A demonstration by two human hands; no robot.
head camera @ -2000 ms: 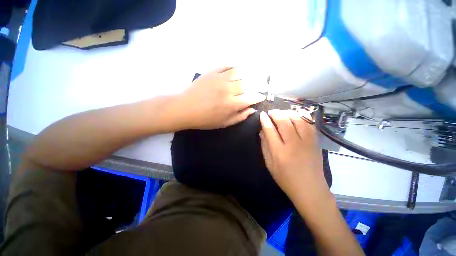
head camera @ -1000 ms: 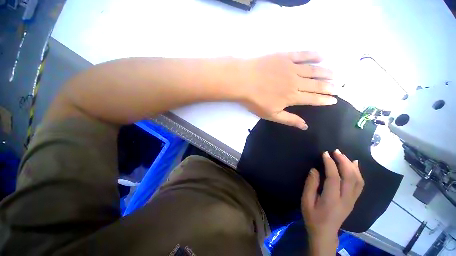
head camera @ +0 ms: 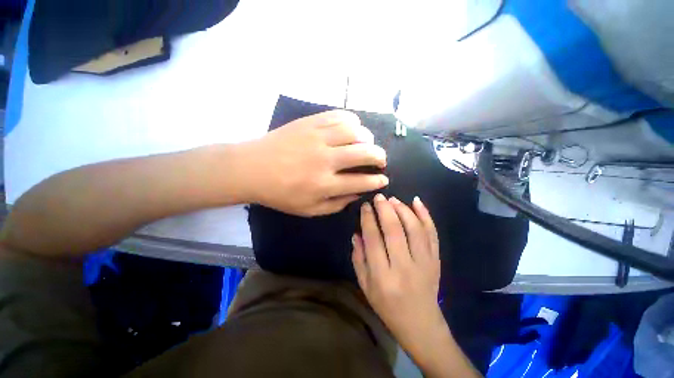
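A wide matte black fabric panel [head camera: 473,221] lies on the white table under the sewing machine head [head camera: 473,81], its lower part hanging over the front edge. My left hand [head camera: 325,164] rests on the panel's left part, fingers curled and close together. My right hand [head camera: 399,255] lies on the panel just below it, fingers slightly spread, fingertips near the left fingertips. The small metal parts at the needle area [head camera: 399,125] touch the panel's upper edge. Whether either hand pinches the cloth cannot be seen clearly.
Black panels [head camera: 111,33] with a tan-edged piece [head camera: 122,57] lie at the far left. A thick black cable [head camera: 547,214] curves at the right, above a slim dark tool [head camera: 627,251]. Blue bins [head camera: 591,358] with dark pieces stand below the table edge [head camera: 185,249].
The view has swung back to the machine head. The panel now lies under the needle area, spread wider than two seconds ago. My hands have moved closer together, with the left fingers curled.
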